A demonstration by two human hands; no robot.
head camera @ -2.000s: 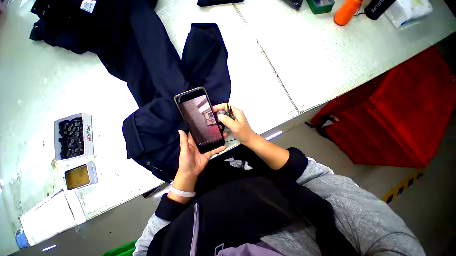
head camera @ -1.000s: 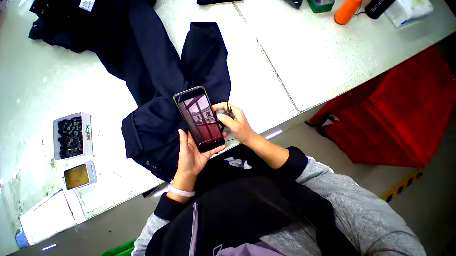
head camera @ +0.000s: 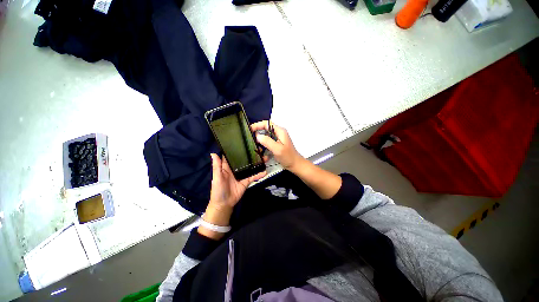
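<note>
A smartphone [head camera: 237,141] with a lit, greenish screen is held tilted over the table's near edge. My left hand [head camera: 226,187] grips its lower end from below. My right hand [head camera: 279,146] is at the phone's right side, fingers curled round a small dark tool, perhaps thread snips [head camera: 266,138], with the thumb near the screen edge. The tool is partly hidden by the fingers. A dark navy garment [head camera: 183,76] with long narrow legs or sleeves lies on the white table, partly under the phone. A white label [head camera: 102,6] shows at its far end.
At left are a box of black buttons [head camera: 84,161], a small square tray [head camera: 91,208] and a white container with a blue end [head camera: 59,256]. Far right are a green box [head camera: 379,6], an orange cone [head camera: 410,13] and a black bottle [head camera: 447,9]. A red bin [head camera: 467,130] stands beyond the table edge.
The phone screen has changed from a pinkish picture to a greenish one. The hands, phone and garment have hardly moved.
</note>
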